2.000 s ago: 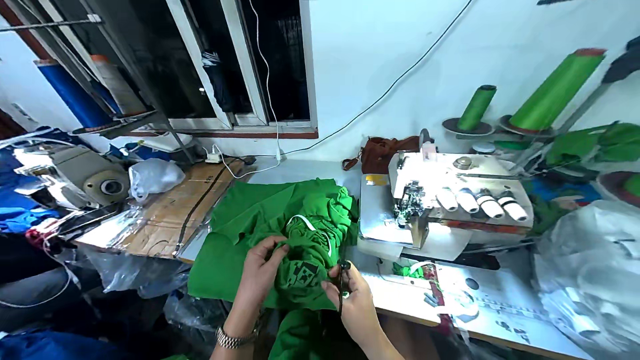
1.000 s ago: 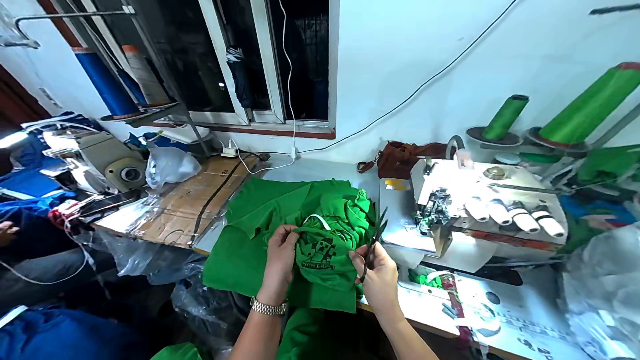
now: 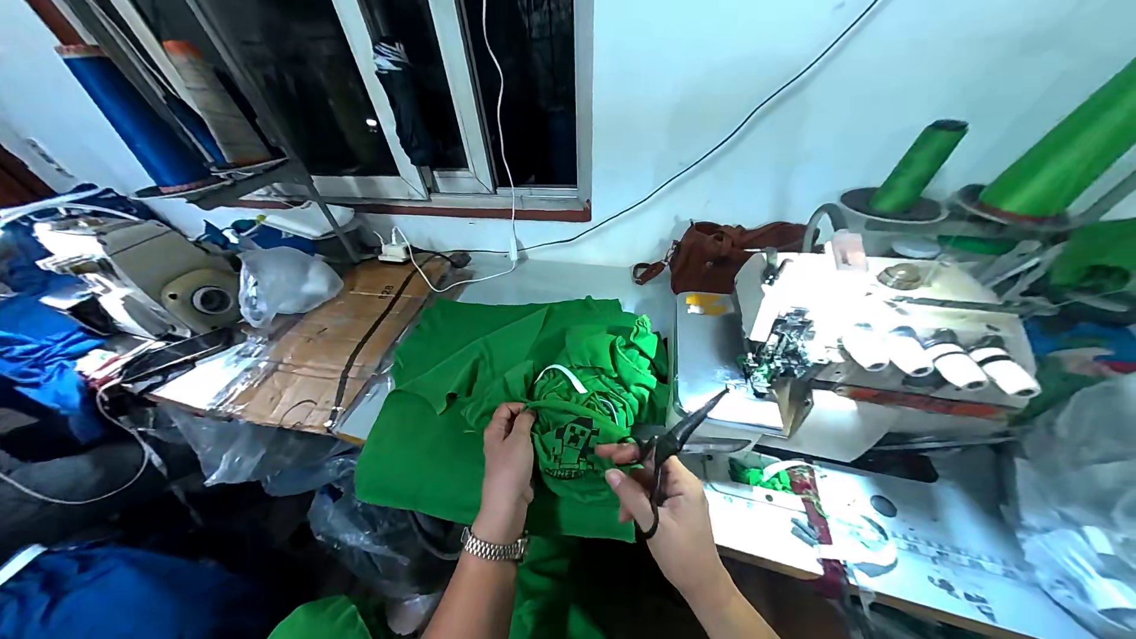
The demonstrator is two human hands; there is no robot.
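Green fabric garments lie piled on the work surface in front of me. My left hand pinches the edge of a green piece that bears a black print. On the right, my right hand holds dark scissors, their blades parted and pointing up and to the right, while its fingertips touch the green cloth beside the print. A white strip curves over the bunched cloth above the print.
A sewing machine with white thread cones stands at right, green thread cones behind it. A brown cloth bag lies by the wall. Cardboard, another machine and a plastic bag are at left.
The scissors have swung from upright to pointing up and right, with their blades parted. My left hand stays on the green cloth.
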